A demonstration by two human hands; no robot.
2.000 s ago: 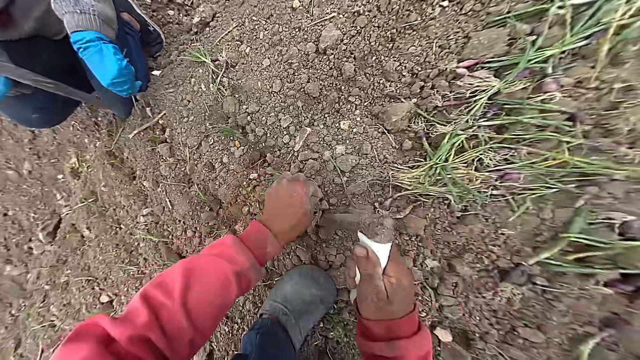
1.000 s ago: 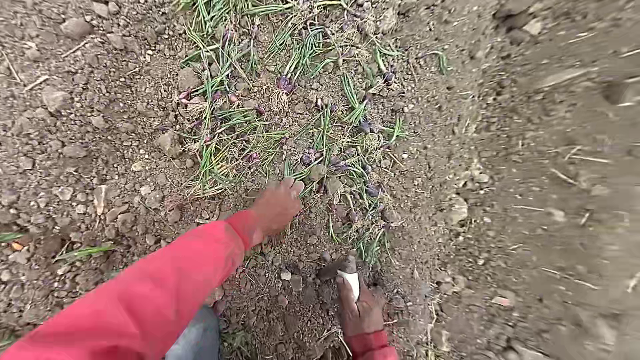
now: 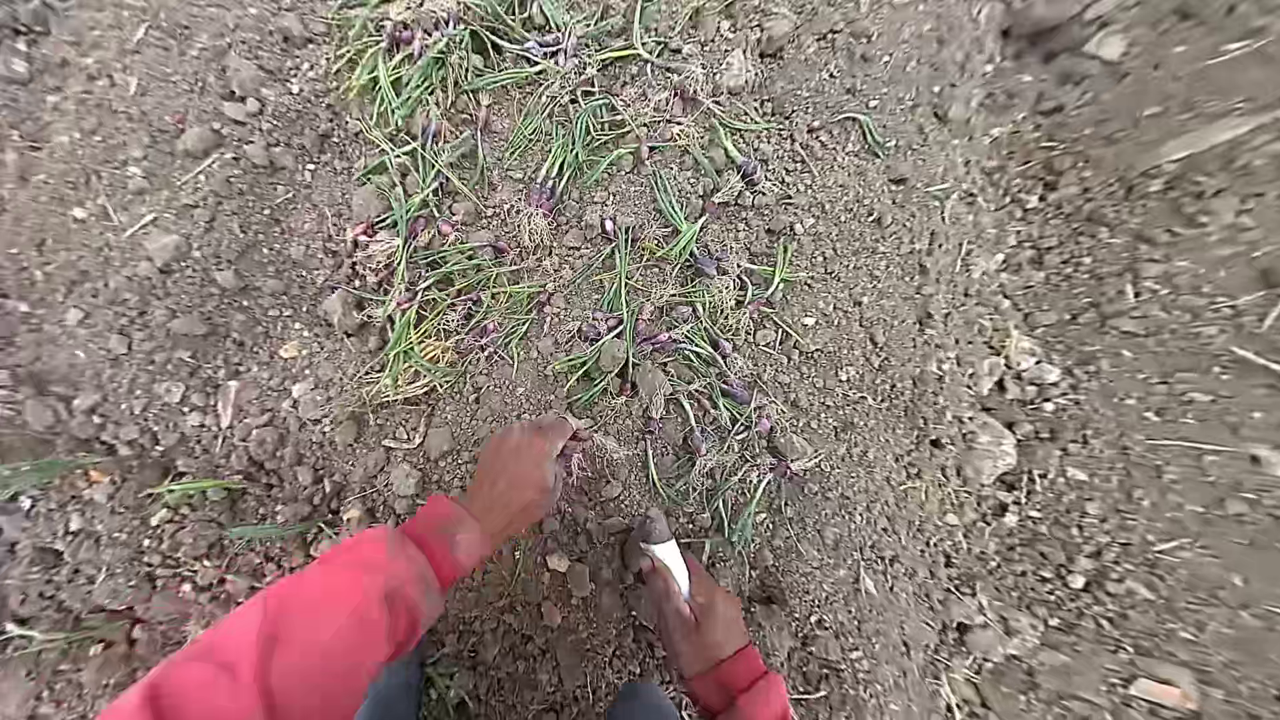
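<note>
My left hand (image 3: 522, 472) is closed around a small purple onion (image 3: 572, 458), whose thin roots stick out past the fingertips. To its right, my right hand (image 3: 690, 610) grips a tool by its white handle (image 3: 668, 562); the tool's dark, soil-covered blade (image 3: 648, 528) points up and away, and its full shape cannot be made out. Beyond both hands, pulled purple onions (image 3: 545, 195) with green leaves and pale roots lie scattered on the soil. The nearest onions (image 3: 695, 440) lie just above my right hand.
Dry, crumbly soil (image 3: 240, 330) with small stones surrounds the onions. A larger clod (image 3: 988, 450) lies at the right. Loose green leaves (image 3: 195, 487) lie at the left. A dark shoe or trouser leg (image 3: 395, 690) shows at the bottom edge.
The view has swung to the right since two seconds ago, and the other person is out of frame. An onion now shows in my left hand. My right hand keeps its hold on the white handle.
</note>
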